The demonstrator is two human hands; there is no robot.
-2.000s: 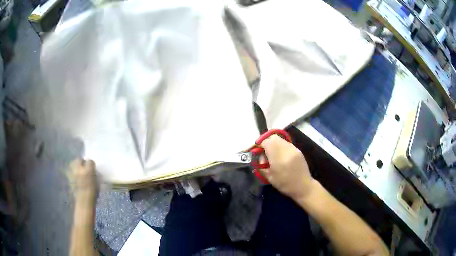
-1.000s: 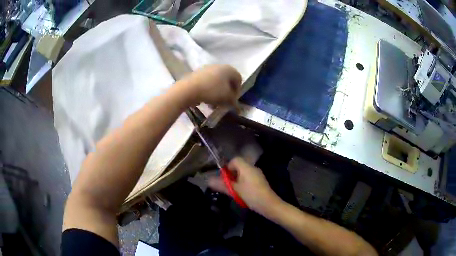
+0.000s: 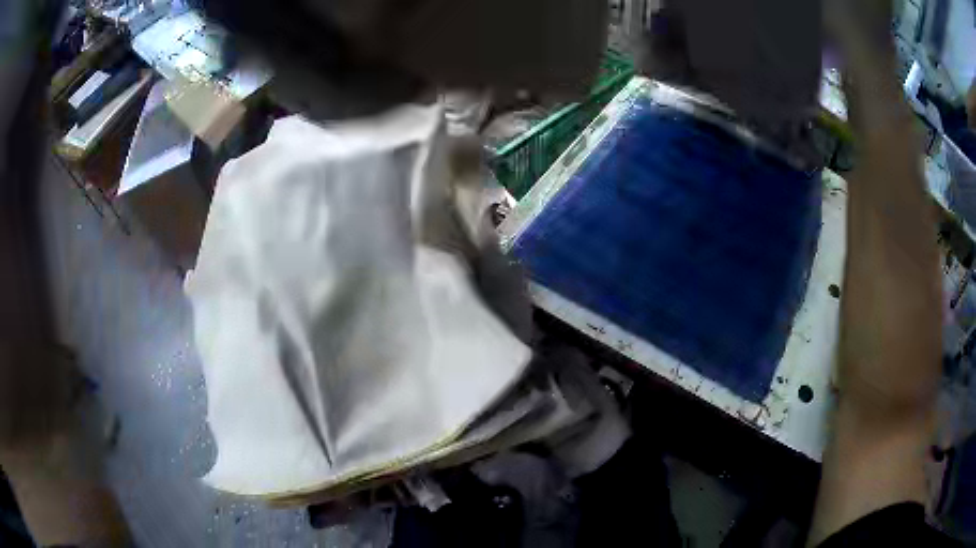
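The stack of pale beige fabric panels [image 3: 353, 289] hangs over my lap and a low support at left centre, its rim layered with thin yellowish edges at the bottom. Both my forearms are raised along the left and right sides of the picture, blurred and close to the camera. My hands cannot be made out; the forearms run up toward the top edge, where large dark blurred shapes cover the view. The red-handled scissors are not visible.
A dark blue cloth [image 3: 674, 246] lies flat on the cream machine table [image 3: 803, 423] at right. A green crate [image 3: 567, 123] stands behind the table's left corner. Boxes and boards [image 3: 203, 112] are at the upper left. Grey floor shows at left.
Both arms have moved off the panels and up along the sides. The scissors have gone from view. The panels have drawn back from the table, showing more blue cloth. Dark shapes now cover the top.
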